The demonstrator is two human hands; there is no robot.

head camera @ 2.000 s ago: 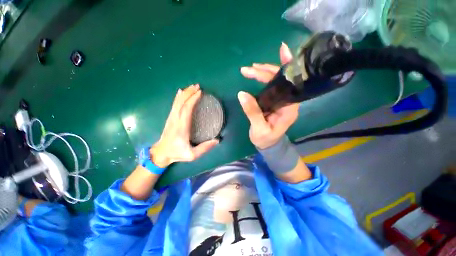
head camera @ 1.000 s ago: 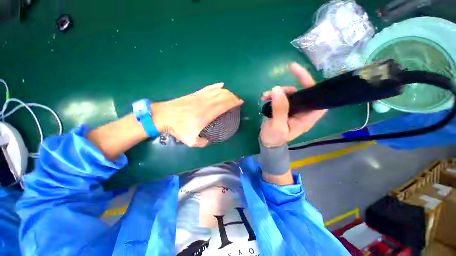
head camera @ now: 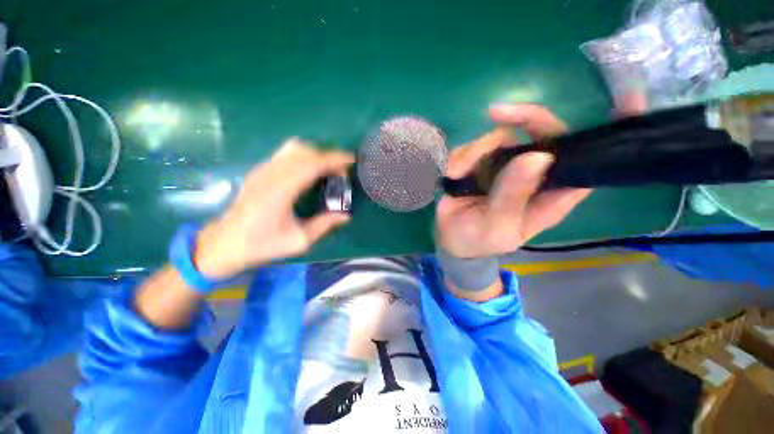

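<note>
My left hand (head camera: pixel 270 202), slightly blurred, pinches a small black electronic unit (head camera: pixel 338 194) with a shiny silver face between thumb and fingers. The unit is just left of the round speckled screw dish (head camera: pixel 402 164), which lies flat on the bench. My right hand (head camera: pixel 509 191) holds the thick black electric screwdriver (head camera: pixel 632 151) near its narrow end. That end points left, at the right edge of the dish. The bit is too blurred to make out. The tool's rear end runs out past the right edge of the view.
A green bench mat (head camera: pixel 255 68) lies under the work. A crumpled clear bag (head camera: pixel 658 55) lies beyond the tool. A pale green fan (head camera: pixel 747 203) is at the right. White cable loops (head camera: pixel 81 169) are at the left. Cardboard boxes (head camera: pixel 738 398) stand on the floor.
My left hand has come off the dish, moved left and now shows the unit in its fingers. The screwdriver's narrow end has come to the dish's right edge.
</note>
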